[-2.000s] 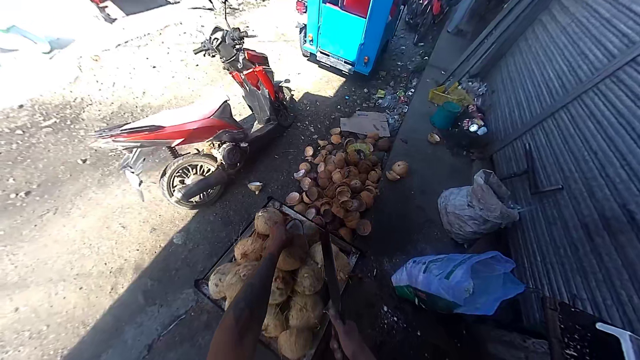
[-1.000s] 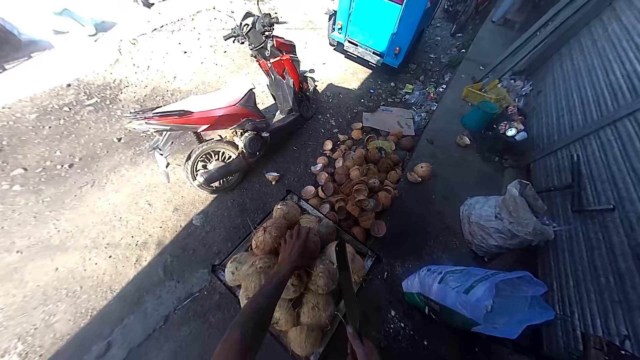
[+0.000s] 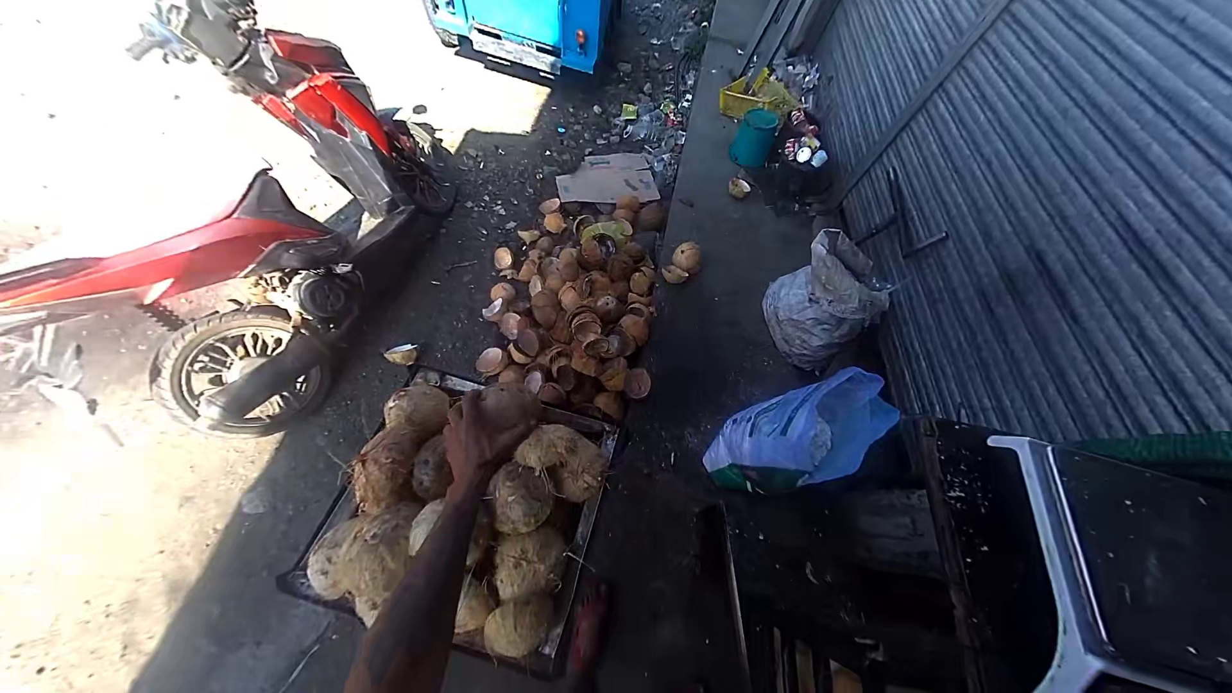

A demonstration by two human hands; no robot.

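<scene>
My left hand (image 3: 474, 445) reaches over a shallow dark-framed crate, its fingers curled around a brown husked coconut (image 3: 510, 406) near the crate's far edge. More fibrous husked coconuts (image 3: 521, 498) fill the crate (image 3: 575, 558) below and around my forearm. My right hand is not in view, and neither is the long blade. Just beyond the crate lies a heap of split coconut shells (image 3: 577, 298).
A red and black motor scooter (image 3: 289, 241) stands at the left, a blue vehicle (image 3: 520, 29) beyond. Along the corrugated metal wall (image 3: 1039, 192) are a pale sack (image 3: 818, 308), a white-blue plastic bag (image 3: 799, 433) and a teal bucket (image 3: 754, 137). A black stand (image 3: 1136, 539) is at lower right.
The view has shifted. My left hand, earlier on coconuts in the crate, now grips one near the far edge. My right hand, seen earlier with a long-bladed knife, has left the view.
</scene>
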